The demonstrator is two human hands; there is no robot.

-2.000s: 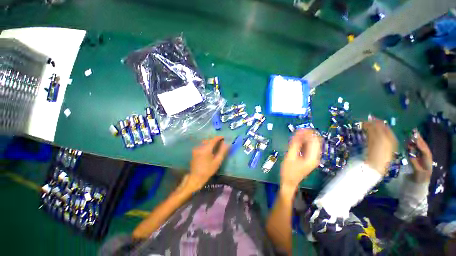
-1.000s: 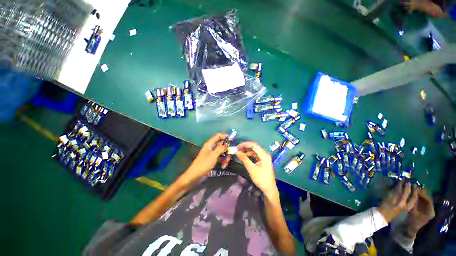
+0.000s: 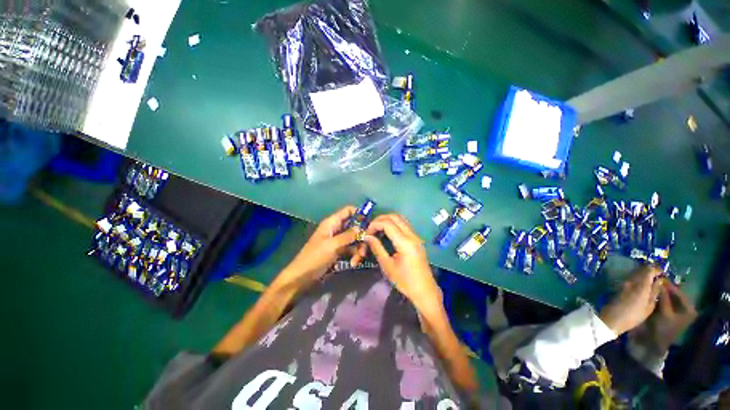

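A small circuit-board module (image 3: 364,213) with a blue and silver end is held up at the bench's front edge. My left hand (image 3: 332,240) grips it in the fingertips. My right hand (image 3: 399,247) touches the module's lower part with bent fingers; a small dark thing shows at its fingertips, too small to name. Several modules (image 3: 268,154) stand in a short row ahead to the left. More modules (image 3: 460,192) lie loose ahead to the right.
A clear bag of black parts (image 3: 328,56) lies ahead. A blue box (image 3: 501,128) sits beside the metal post (image 3: 640,82). A module pile (image 3: 588,236) and another person's hands (image 3: 640,300) are at right. Clear trays (image 3: 48,72) and a black tray (image 3: 210,244) are at left.
Two seconds ago my hands were apart over the bench; now they are together around a module. Since one second ago the white piece at my right fingertips no longer shows.
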